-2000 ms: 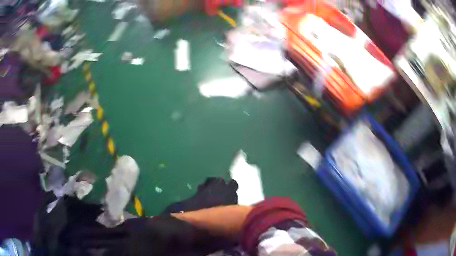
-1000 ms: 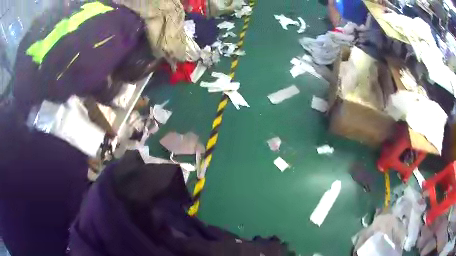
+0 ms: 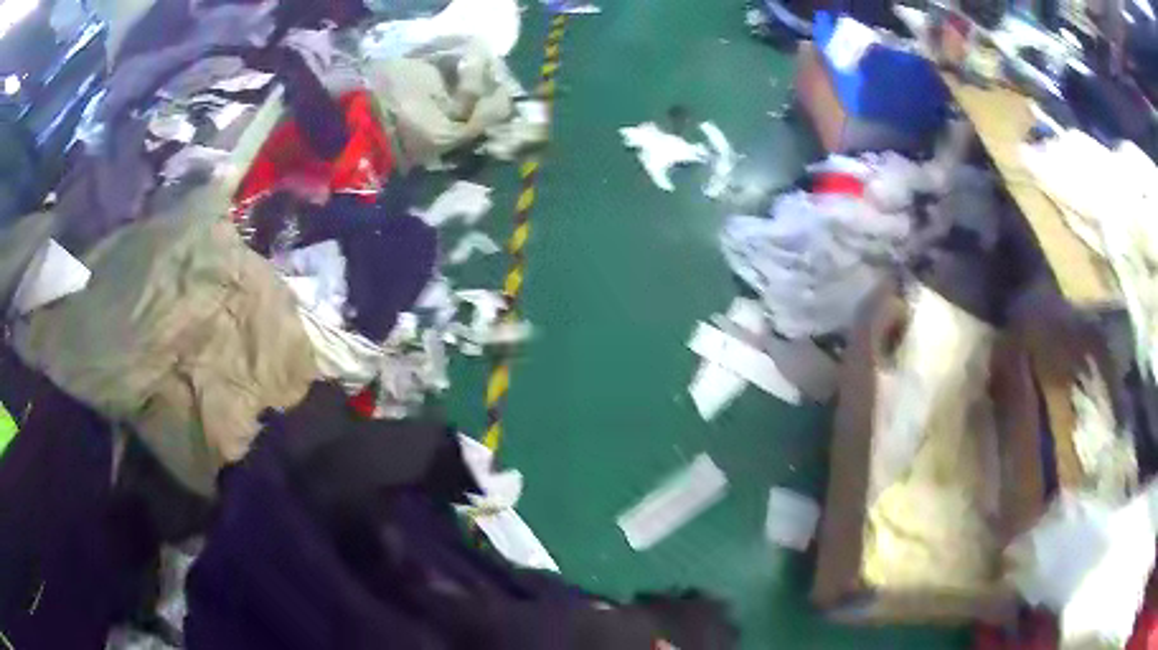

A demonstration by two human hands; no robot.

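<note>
A dark purple-navy garment bundle (image 3: 343,546) fills the bottom left and bottom centre, close to my body. It is soft, folded and blurred, with a black part on top. Its dark lower edge reaches right to about the bottom centre. Neither of my hands can be made out. A tiny skin-coloured spot shows at the bottom edge of the bundle, too small to tell what it is.
A green floor aisle (image 3: 610,368) runs ahead, with yellow-black tape (image 3: 514,254) and white scraps (image 3: 673,502). Left are heaped beige cloth (image 3: 191,343) and a red cloth (image 3: 324,159). Right are an open carton (image 3: 845,508), a grey-white cloth pile (image 3: 813,260) and a blue item (image 3: 895,102).
The view has moved forward along the aisle; the carton and beige cloth are nearer. The bare forearm and rolled sleeve seen earliest have left view. The dark bundle remains in front of me.
</note>
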